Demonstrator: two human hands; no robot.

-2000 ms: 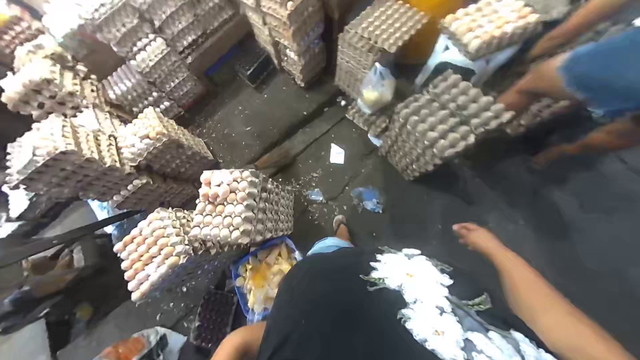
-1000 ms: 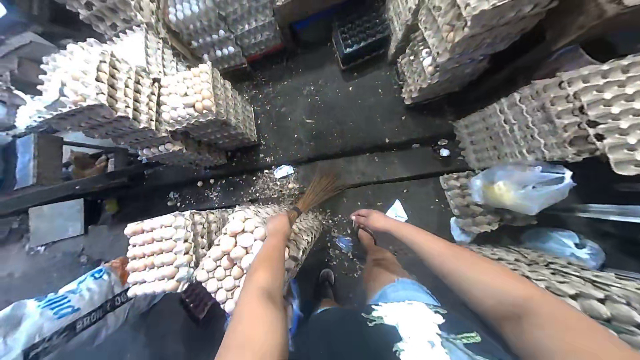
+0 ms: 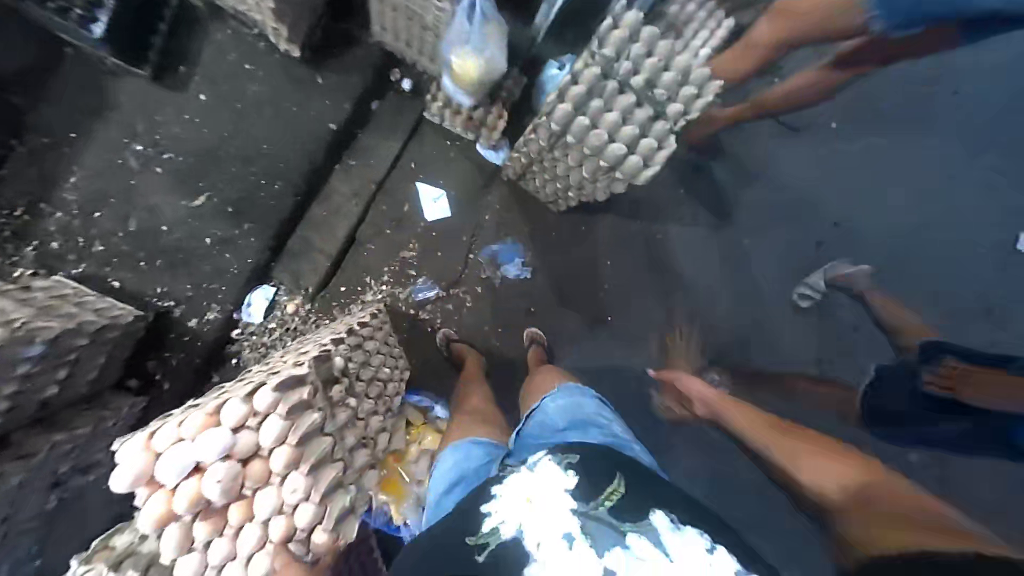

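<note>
At the bottom left, a few fingers of my left hand (image 3: 298, 563) show against the lower edge of a tall stack of egg trays; the rest is hidden. White and brown eggs (image 3: 222, 480) fill the stack's top tray. My right hand (image 3: 690, 394) hangs over the dark floor right of my legs, blurred, with nothing seen in it. Beside the stack, a blue-lined container (image 3: 398, 500) holds yellow, egg-like liquid and shells. Shell bits and litter (image 3: 280, 332) lie on the floor behind the stack.
Stacked pulp egg trays (image 3: 612, 112) stand at the top, near a hanging plastic bag (image 3: 474, 60). Another person's legs (image 3: 788, 88) are beside them. A second person's sandalled foot (image 3: 828, 280) is at right. White paper (image 3: 433, 201) and blue plastic (image 3: 506, 260) lie ahead of my feet.
My left hand, at a stick broom a second ago, has moved back to the bottom edge; the broom is out of sight. A second person has come in at right. The view has turned strongly.
</note>
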